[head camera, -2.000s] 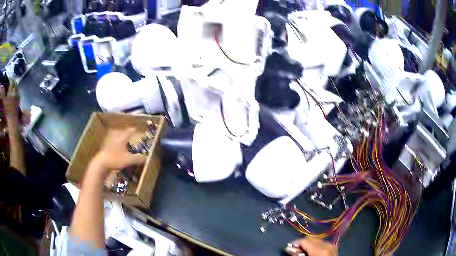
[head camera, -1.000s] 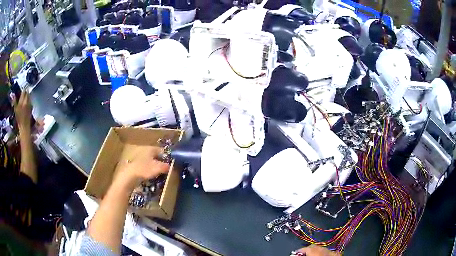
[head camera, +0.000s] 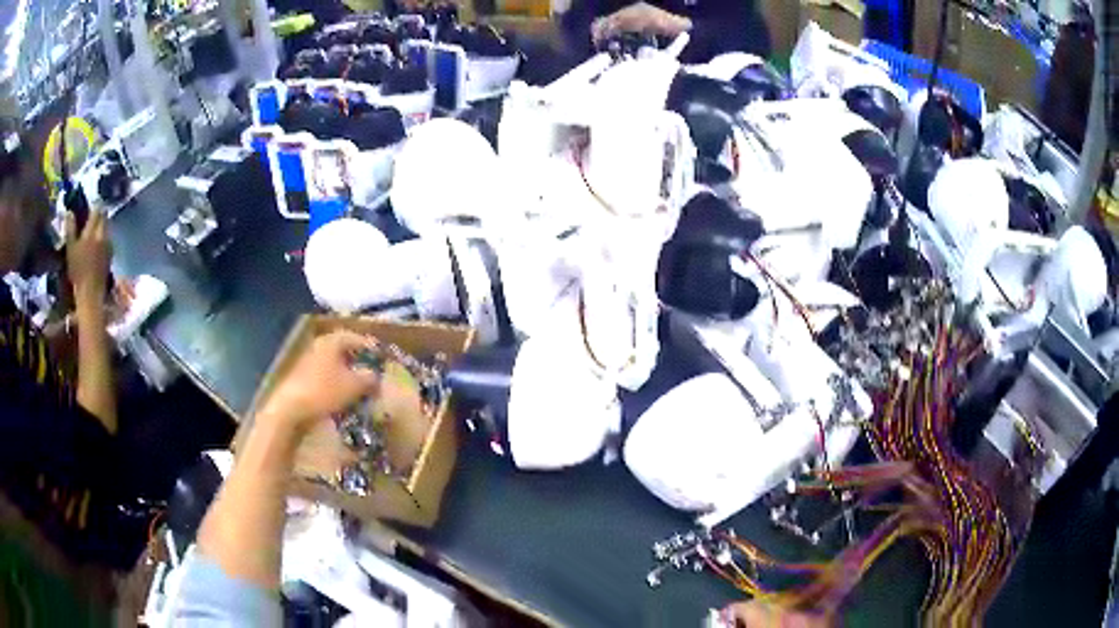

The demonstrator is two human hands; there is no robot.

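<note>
My left hand [head camera: 322, 383] is over the open cardboard tray [head camera: 444, 444], fingertips at a small dark piece at the tray's back; the image is blurred. Small shiny circuit boards [head camera: 356, 444] lie loose in the tray. My right hand [head camera: 763, 613] is cut off by the bottom edge, beside wires of the harness bundle [head camera: 963, 515]; whether it holds anything is hidden. A cluster of small boards or plugs [head camera: 693, 552] lies on the wire ends left of the bundle. More wire ends form a pale cluster [head camera: 902, 325] at the bundle's top.
White camera housings [head camera: 558, 405] are piled across the middle and right of the dark bench [head camera: 515, 540]. A metal-grey box [head camera: 1043, 399] stands behind the bundle. Framed parts with blue panels [head camera: 291, 172] stand at the back left. Another person's arm [head camera: 92, 319] is at the far left.
My left hand has lifted slightly and moved from the tray's right side towards its back left. The view has shifted, so the tray and bench appear further right. My right hand stays at the bottom edge.
</note>
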